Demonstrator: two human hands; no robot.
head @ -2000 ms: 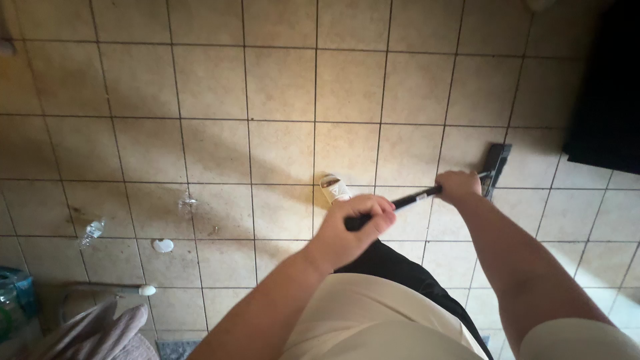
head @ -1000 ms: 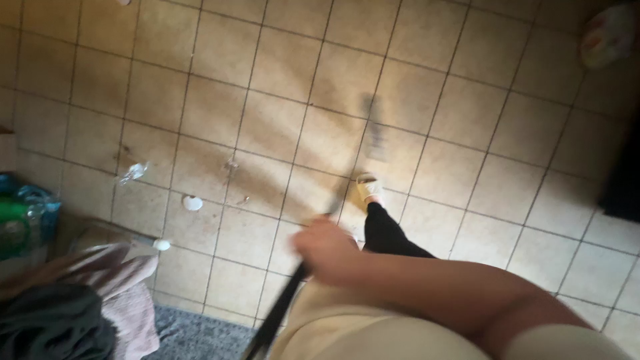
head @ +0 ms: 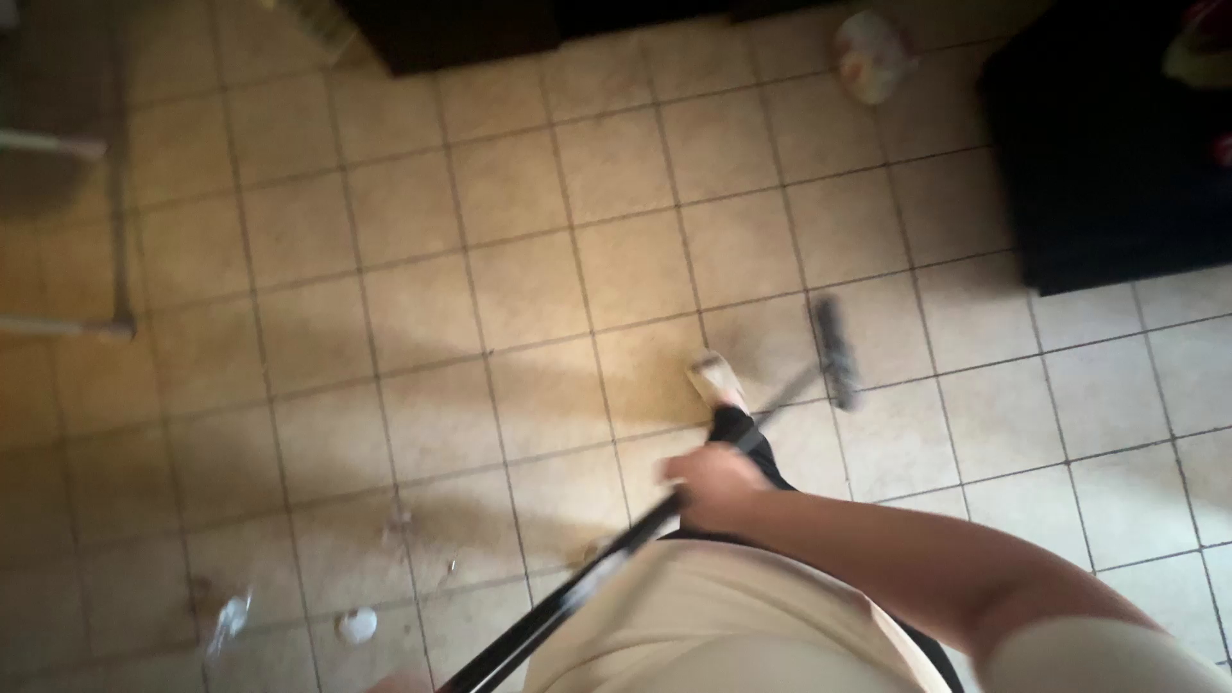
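Observation:
A long black broom handle [head: 577,582] slants from the bottom edge up to the right, ending in a narrow grey broom head [head: 835,353] on the beige tiled floor. My right hand [head: 717,484] is closed around the handle's middle, in front of my body. Only a blurred bit of my left hand [head: 404,682] shows at the bottom edge, beside the upper end of the handle; its fingers are hidden. My foot in a light shoe [head: 717,378] stands left of the broom head. Motion blurs the head and my right hand.
A crumpled clear plastic piece [head: 229,621] and a white round object [head: 357,626] lie lower left with small debris. A plastic bag [head: 871,58] lies at the upper right near a black piece of furniture [head: 1107,192]. A metal-framed object [head: 120,241] stands left; dark furniture [head: 462,34] lines the top.
Two seconds ago both hands were on the handle in view. The broom head has moved right of my foot since the previous frame. The view has shifted, showing more floor ahead.

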